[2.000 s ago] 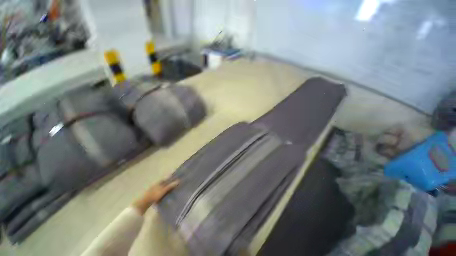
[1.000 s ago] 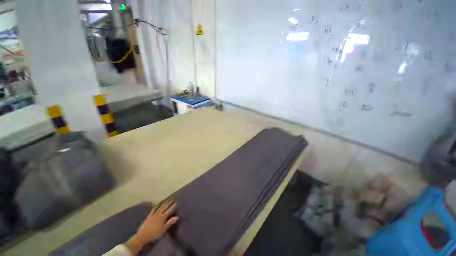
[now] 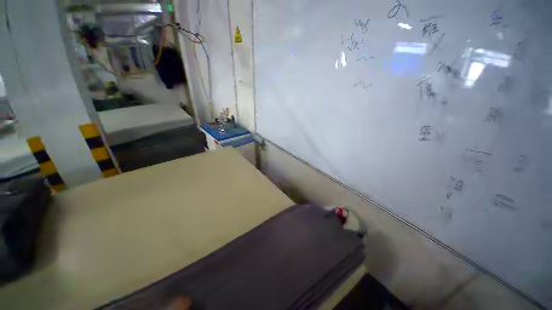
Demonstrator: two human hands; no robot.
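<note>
A long stack of dark grey fabric pieces (image 3: 260,260) lies along the right edge of the beige table (image 3: 163,212), its layered edges showing on the right side. A small part of a hand (image 3: 180,303), blurred, shows at the bottom edge on the fabric; it looks like my left hand, and most of it is cut off by the frame. My right hand is not in view. A small red and white item (image 3: 344,217) shows at the far end of the stack.
A dark grey bundle (image 3: 21,224) sits at the table's left. A pillar with yellow-black stripes (image 3: 100,148) stands behind it. A blue-topped cabinet (image 3: 227,133) is beyond the table's far end. A whiteboard with writing (image 3: 393,109) lines the right wall.
The view has moved forward along the table toward the far end of the stack. The hand on the fabric has dropped almost out of the frame. The blue tub has left the view.
</note>
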